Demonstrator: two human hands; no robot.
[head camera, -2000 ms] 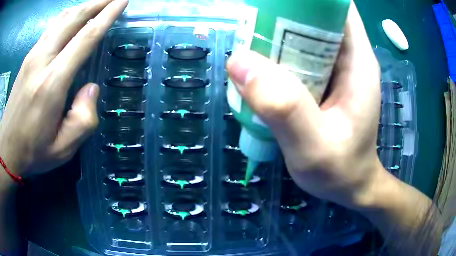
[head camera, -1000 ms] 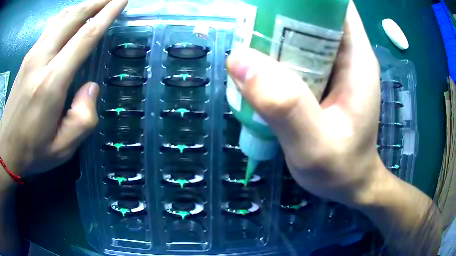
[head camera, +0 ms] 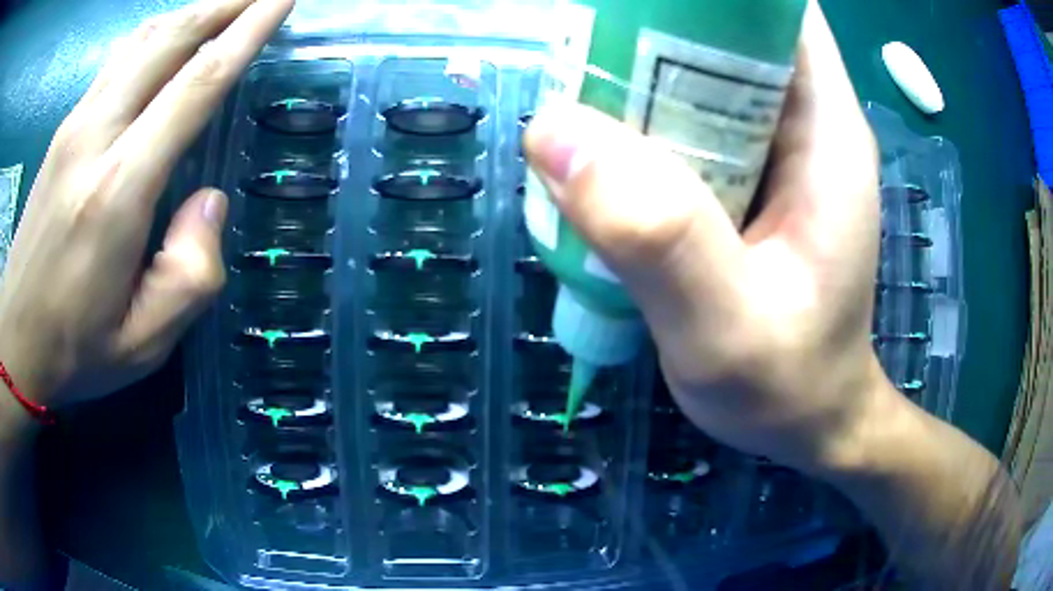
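Observation:
My right hand (head camera: 739, 289) grips a green squeeze bottle (head camera: 716, 98) with a printed label, nozzle down. The green tip (head camera: 580, 387) meets the dark round part (head camera: 558, 412) in the third column, second row from the front. A clear blister tray (head camera: 494, 346) holds columns of dark round parts with shiny rims. Parts in the first two columns mostly carry green dabs (head camera: 422, 421); the rear part of the second column (head camera: 433, 117) shows none. My left hand (head camera: 127, 219) lies at the tray's left edge, fingers extended, holding nothing. My right hand and the bottle hide much of the tray's right side.
A white oval object (head camera: 912, 77) lies on the dark green mat (head camera: 860, 40) at the upper right. A blue edge (head camera: 1031, 87) and brown cardboard layers (head camera: 1031, 335) stand at the far right. A pale sheet (head camera: 8, 214) shows at the left rim.
The tray has shifted very slightly towards the back. Both hands and the bottle stay nearly in place.

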